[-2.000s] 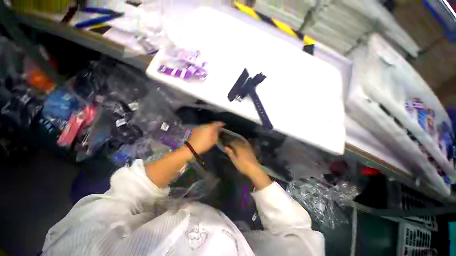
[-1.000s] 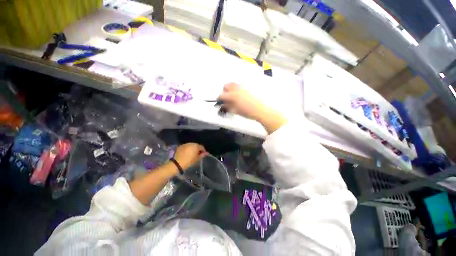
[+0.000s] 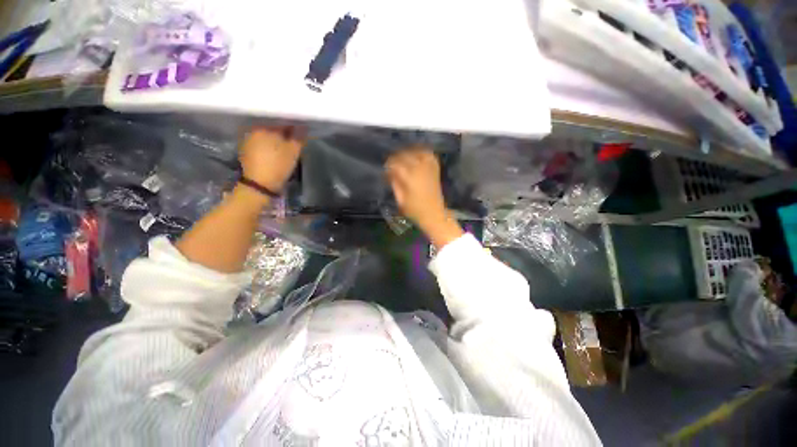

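Observation:
My left hand [image 3: 269,159], with a dark wristband, is below the front edge of the white shelf [image 3: 419,65], with its fingers closed at the edge of a clear bag [image 3: 341,175]. My right hand [image 3: 415,182] is at the bag's right side with fingers bent; blur hides whether it grips anything. The bag looks dark against the background, and its contents cannot be told. Black straps [image 3: 332,51] lie on the shelf above the hands. Purple printed straps [image 3: 170,57] in clear plastic lie at the shelf's left end.
Blue [image 3: 44,237] and pink-red [image 3: 79,257] bagged goods lie at the left. Crumpled clear bags [image 3: 559,231] lie on the green surface at the right. A white tray [image 3: 642,65] stands at the upper right. A brown carton [image 3: 581,349] is on the floor at the lower right.
My right hand has left the black straps on the shelf and come down beside my left hand. Fewer black straps lie on the shelf. The purple pile on the green surface is now largely hidden.

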